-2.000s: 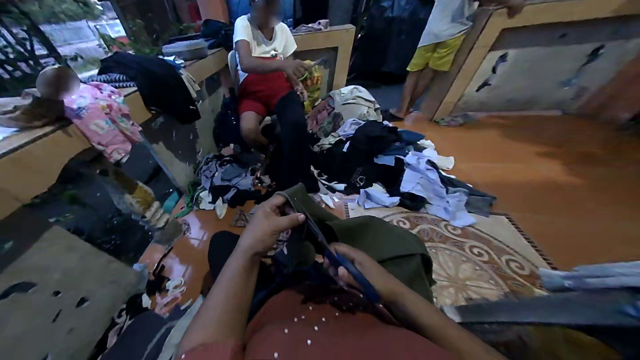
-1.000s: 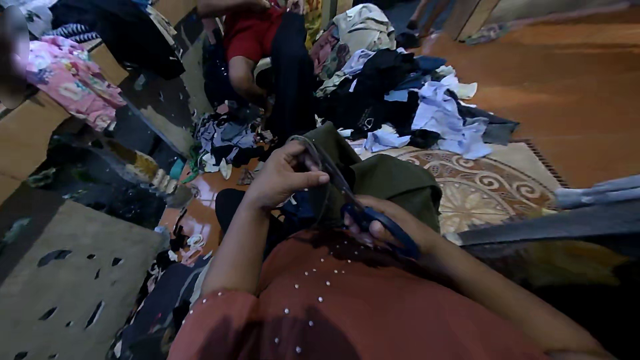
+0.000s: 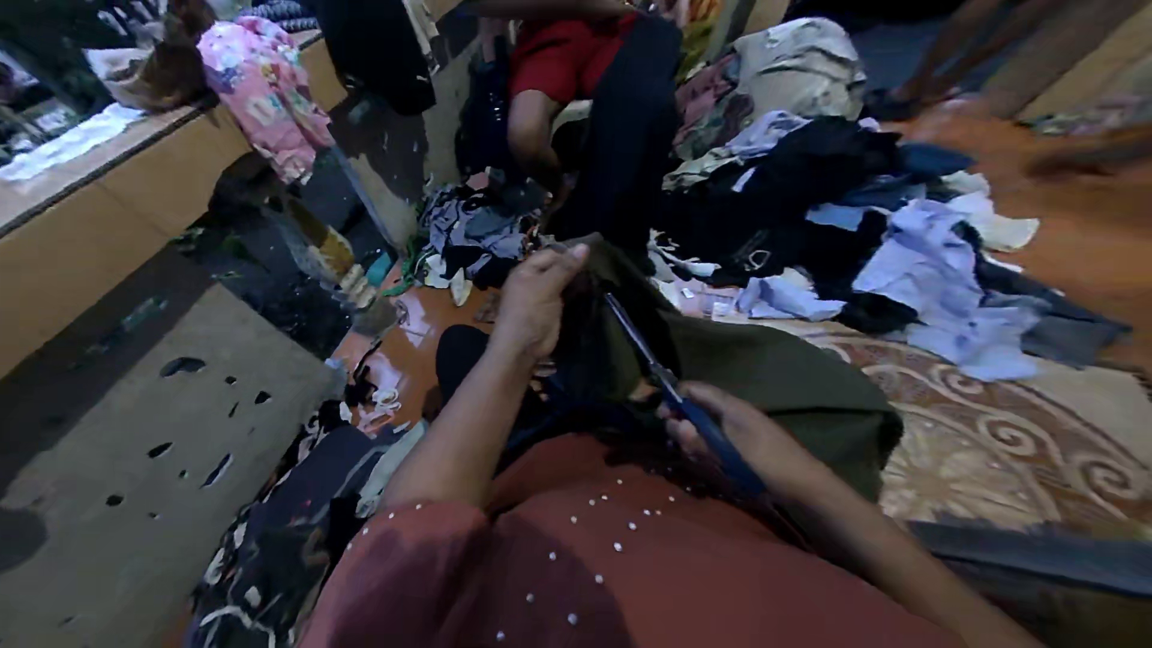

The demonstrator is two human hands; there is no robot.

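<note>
My left hand (image 3: 542, 301) pinches the upper edge of a dark olive-green cloth garment (image 3: 783, 382), which drapes over my lap toward the right. My right hand (image 3: 720, 432) grips the blue handles of a pair of scissors (image 3: 664, 373). Their metal blades point up and left, against the cloth just right of my left hand. Whether the blades are apart is hard to tell, and part of the handles is hidden by my fingers.
Beyond my lap lies a large heap of dark and white clothes (image 3: 783, 198), near a seated person in red shorts (image 3: 562, 58). A patterned mat (image 3: 990, 441) is at right. Cloth scraps (image 3: 477, 225) lie ahead, a holed board (image 3: 180, 450) at left. Another person's legs show at upper right.
The scissors, lying across the cloth and close to my left hand before, now point up from my right hand, which is a little farther from the left. The view has tilted down.
</note>
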